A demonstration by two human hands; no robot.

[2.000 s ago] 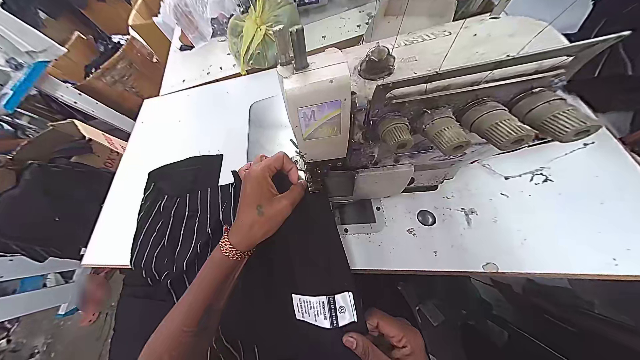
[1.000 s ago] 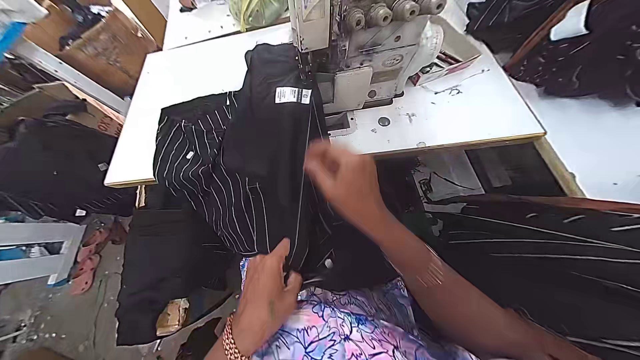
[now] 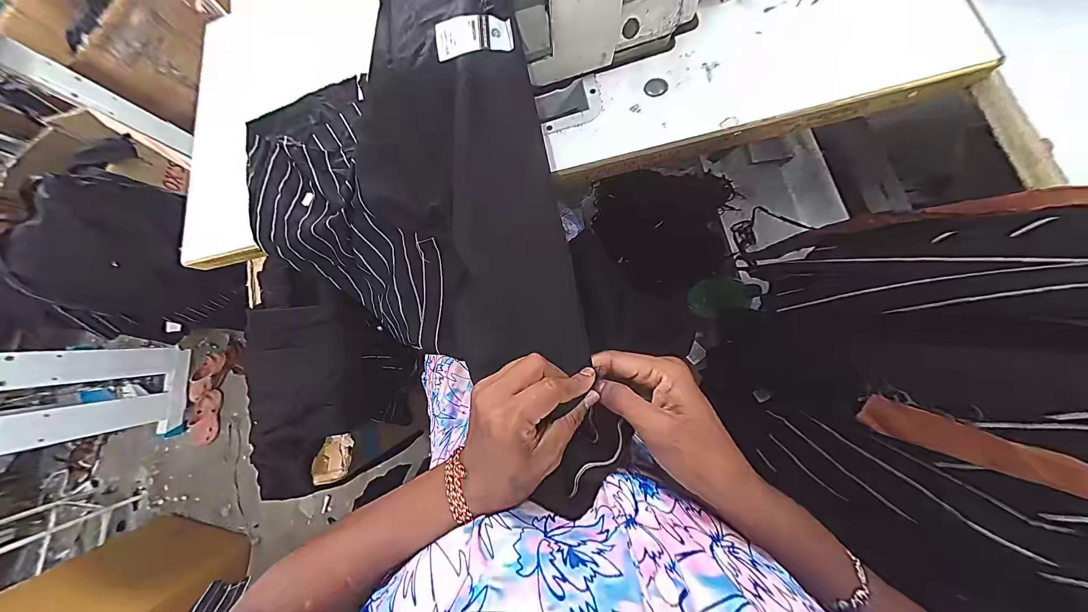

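My left hand pinches the edge of a black fabric piece just above my lap. Against it, fingertip to fingertip, my right hand grips the same edge. The cloth runs up from my hands onto the white table and bears a white label near its top. White-striped black fabric lies beside it on the left and hangs over the table edge. Of the sewing machine, only the lower part shows, right of the label.
The white sewing table spans the top. Striped black garments are heaped at right, with an orange strip among them. Black cloth, a white metal frame and a brown box are at left.
My right hand has come down from the cloth near the table edge to meet my left hand at the fabric edge. The view has tilted down, away from the machine.
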